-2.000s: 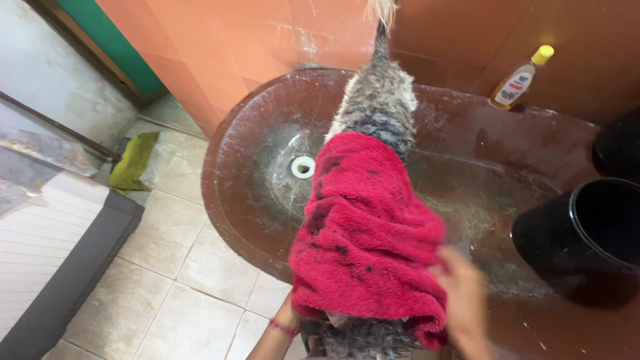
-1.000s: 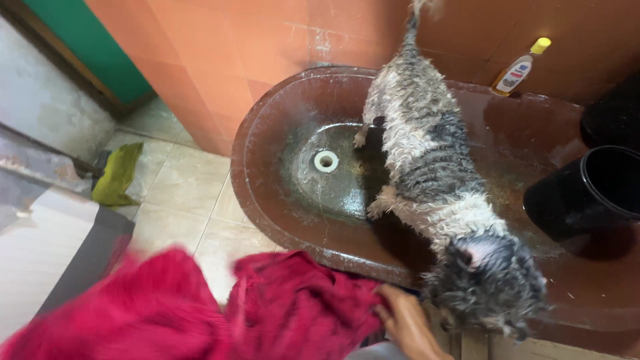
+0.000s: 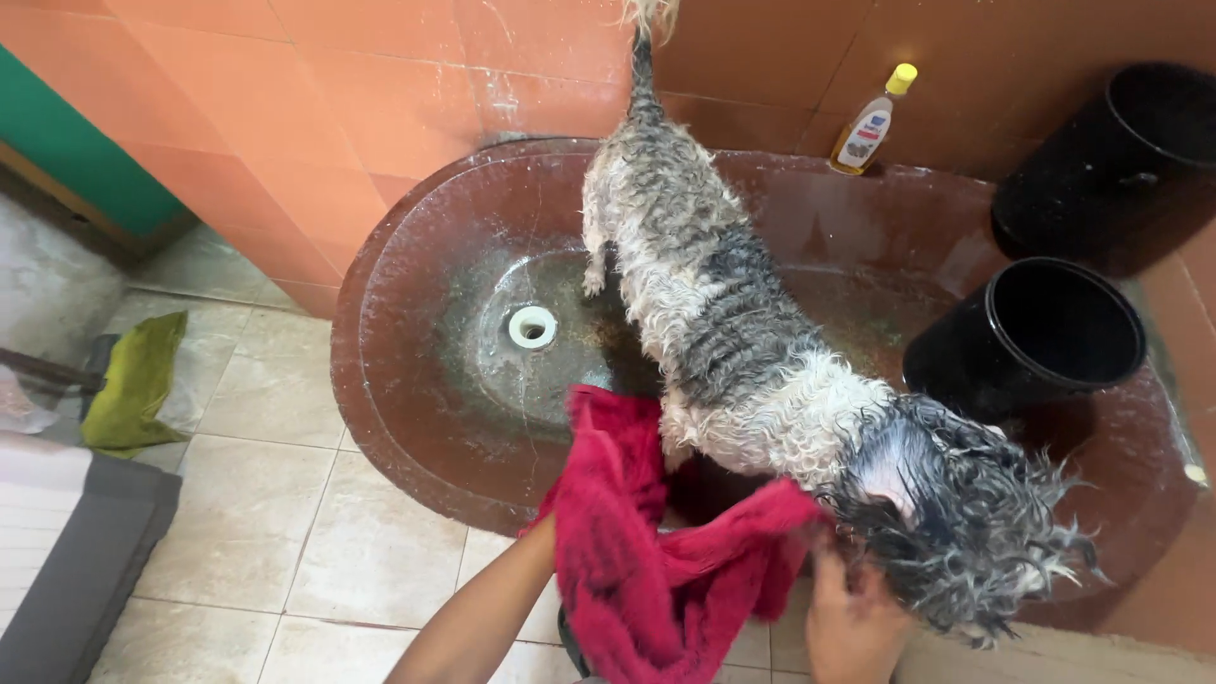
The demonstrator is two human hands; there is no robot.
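Note:
A wet grey and white dog (image 3: 722, 313) stands in a brown oval tub (image 3: 408, 399), its tail at the wall and its shaggy head over the near rim at the right. Below its chest hangs a red towel (image 3: 655, 560). My left forearm reaches up behind the towel, which covers the left hand itself. My right hand (image 3: 855, 608) is under the dog's head, at the towel's right end; its fingers are partly hidden and their grip is unclear.
Two black buckets, one (image 3: 1026, 332) in the tub and one (image 3: 1102, 171) behind it, are at the right. A yellow-capped bottle (image 3: 864, 133) stands on the back rim. A green cloth (image 3: 138, 385) lies on the tiled floor (image 3: 256, 494) at left.
Two seconds ago the towel covered the dog's back; it then came off toward the lower left. Now it hangs beside the dog's chest, farther right than one second ago.

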